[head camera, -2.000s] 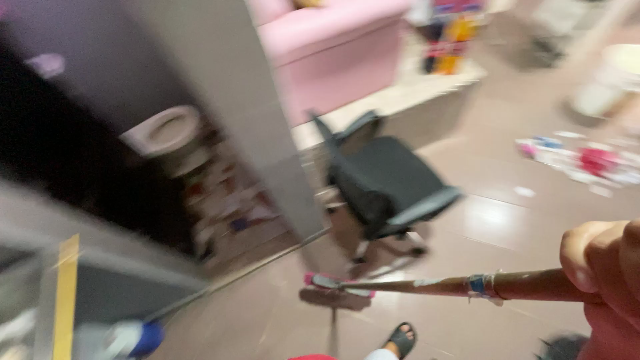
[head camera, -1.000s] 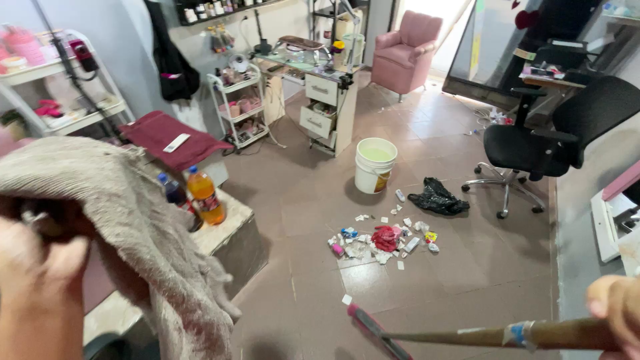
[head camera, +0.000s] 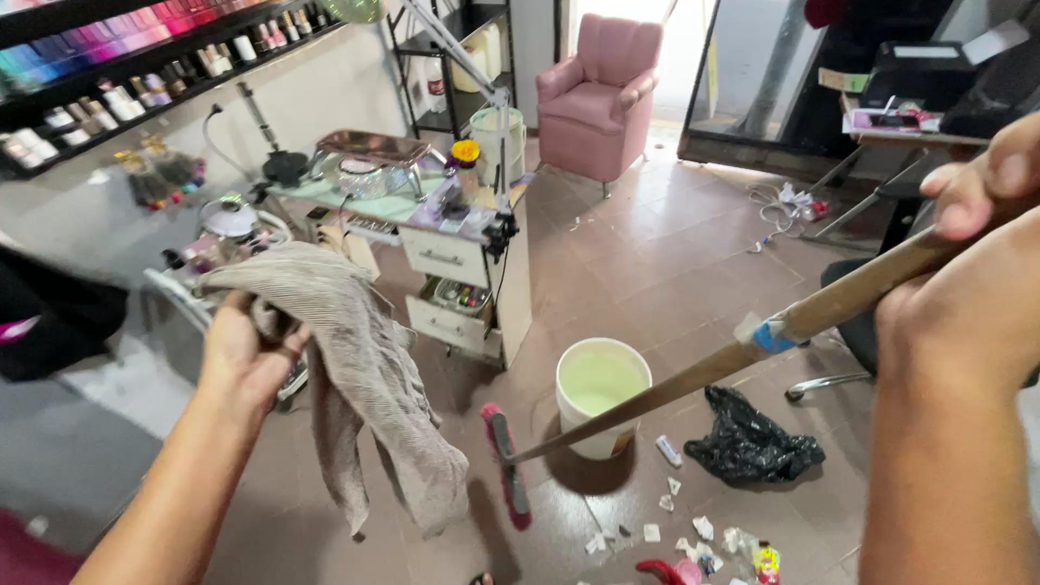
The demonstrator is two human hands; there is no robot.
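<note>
From my left hand (head camera: 256, 349) hangs a grey-beige ribbed cloth (head camera: 370, 366), gripped at its upper end. My right hand (head camera: 967, 268) is closed around the wooden handle of a broom (head camera: 699, 378), which has blue and clear tape on it. The broom's head (head camera: 507, 467), with pink bristles, is at the handle's lower end, left of a white bucket (head camera: 573, 422) holding pale green liquid. The handle crosses in front of the bucket. A crumpled black plastic bag (head camera: 756, 443) lies on the tiles right of the bucket, and scattered litter (head camera: 703, 544) lies below it.
A manicure table with drawers (head camera: 447, 256) stands beyond the cloth, one drawer pulled out. A pink armchair (head camera: 600, 101) is at the back. Cables and litter (head camera: 784, 207) lie near a leaning mirror (head camera: 743, 89). An office chair (head camera: 853, 325) is partly behind my right arm.
The view has swung toward the manicure table. The cloth, in my left hand at the left edge one second ago, now hangs nearer the middle. The broom head now lies beside the bucket, away from the litter.
</note>
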